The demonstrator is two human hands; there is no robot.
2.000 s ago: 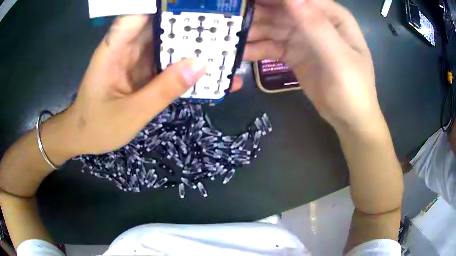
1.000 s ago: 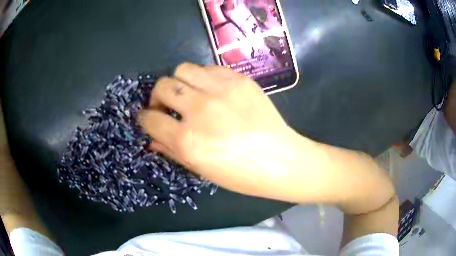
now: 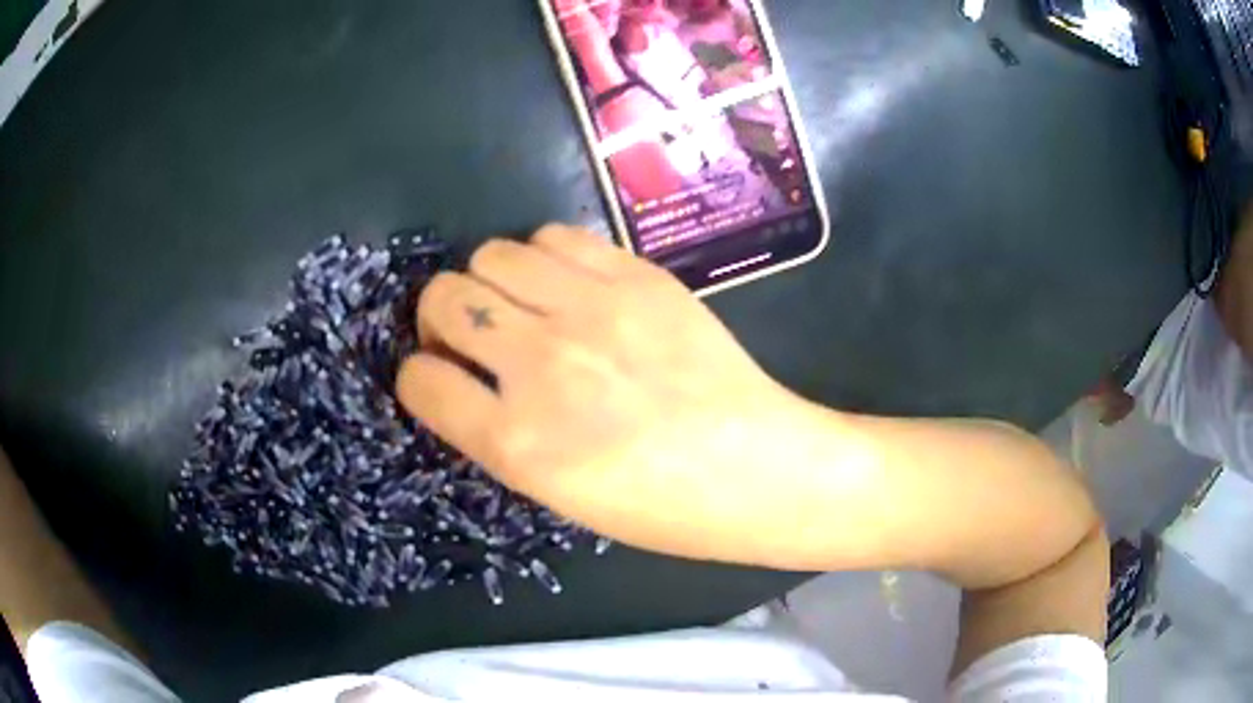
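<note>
A large loose heap of small dark plastic inserts with clear, whitish glints (image 3: 302, 453) lies on the dark mat (image 3: 879, 330) in front of me. My right hand (image 3: 563, 371) reaches in from the right, palm down, over the right part of the heap. Its fingers are bent and the fingertips are hidden, so I cannot tell if it holds an insert. My left hand is out of the picture; only the left forearm (image 3: 48, 549) shows at the left edge. No handset unit is in view.
A smartphone (image 3: 701, 137) with a glowing pink picture lies just beyond my right hand. A small silver-grey block (image 3: 1092, 28) lies at the upper right, near a black cable with an orange-yellow piece (image 3: 1197, 144). Another person's white sleeve (image 3: 1195, 378) shows at the right edge.
Two seconds ago both hands were raised and the left held an open handset. The handset and left hand have left the view. My right hand has come down to the heap and stays there.
</note>
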